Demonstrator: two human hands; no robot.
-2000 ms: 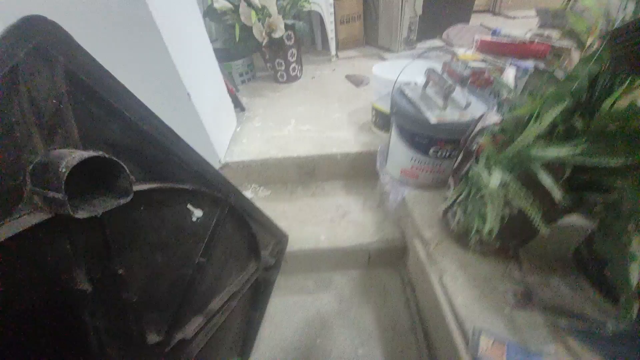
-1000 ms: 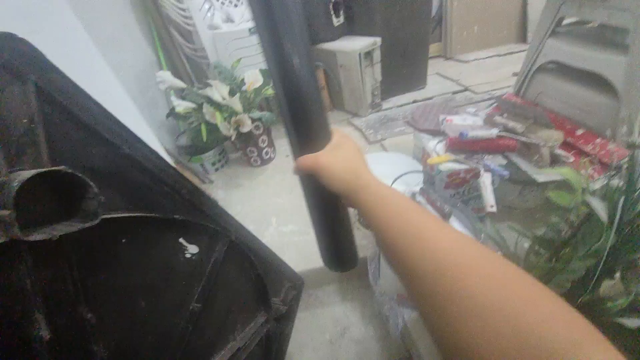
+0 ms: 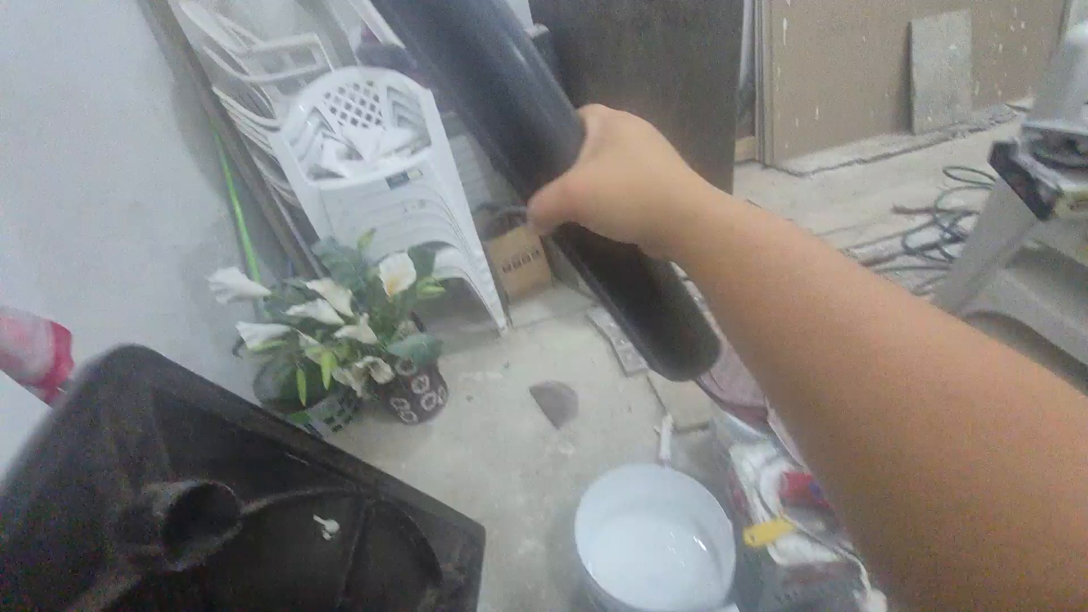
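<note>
My right hand (image 3: 629,183) is closed around a thick black tube (image 3: 518,110), which slants from the top centre down to the right. The tube's rounded lower end hangs in the air below my fingers. At the lower left is a large black plastic base (image 3: 408,518), its ribbed side showing, with a short round socket (image 3: 200,518) standing out of it. A small white mark or scrap is on that ribbed side. Something red and white shows at the left edge, just above the base; what it is I cannot tell. My left hand is not visible.
Stacked white plastic chairs (image 3: 382,204) stand by the left wall, with potted white calla lilies (image 3: 340,323) before them. A white bucket (image 3: 654,535) is at bottom centre, beside piled tools. Cables (image 3: 935,229) lie on the floor near a grey plastic chair or stool (image 3: 1028,280) at right.
Two seconds ago neither hand nor tube was in view; one second ago my right hand held the tube more upright. Now the tube slants more. The view has shifted markedly.
</note>
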